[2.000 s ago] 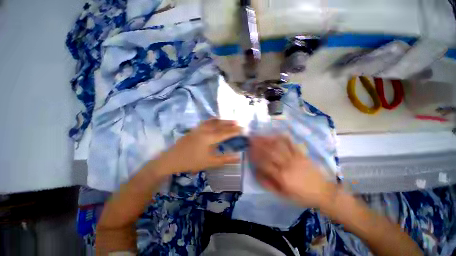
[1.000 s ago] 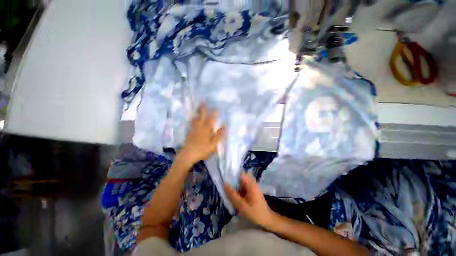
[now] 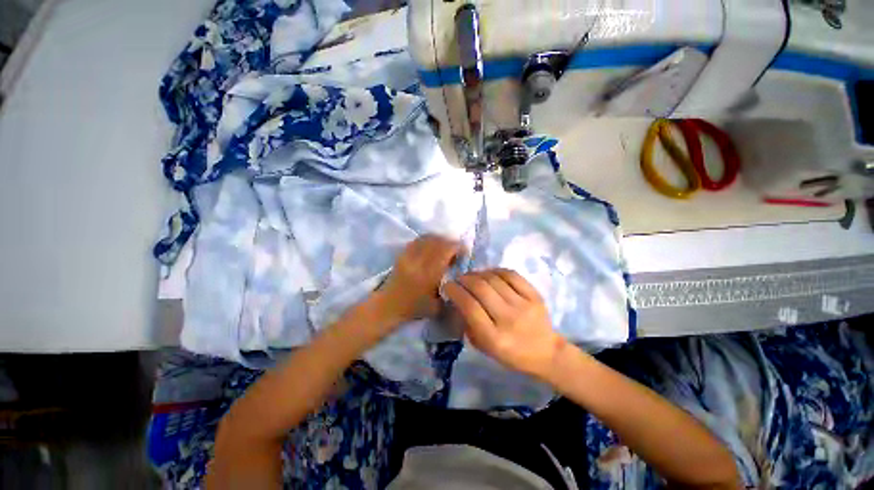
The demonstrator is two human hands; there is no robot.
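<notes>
The garment piece (image 3: 359, 215), pale blue-white wrong side up, lies over the machine table and hangs over its front edge. Its upper left part shows deep blue cloth with white flowers. My left hand (image 3: 426, 273) and my right hand (image 3: 503, 316) are close together just in front of the presser foot (image 3: 479, 177). Their fingertips pinch the cloth at a fold between them; the exact grip is partly hidden by the fingers. The cloth runs under the lit needle area of the sewing machine (image 3: 613, 57).
Scissors with yellow and red loop handles (image 3: 690, 158) lie right of the machine head, with a thin red stick (image 3: 797, 202) beside them. A printed ruler scale (image 3: 728, 289) runs along the front edge. Floral fabric bundles (image 3: 815, 402) and a blue crate (image 3: 177, 435) are below.
My hands have moved from apart over the lower cloth to together near the presser foot. The hanging fold my right hand held is drawn up. The camera view has shifted too.
</notes>
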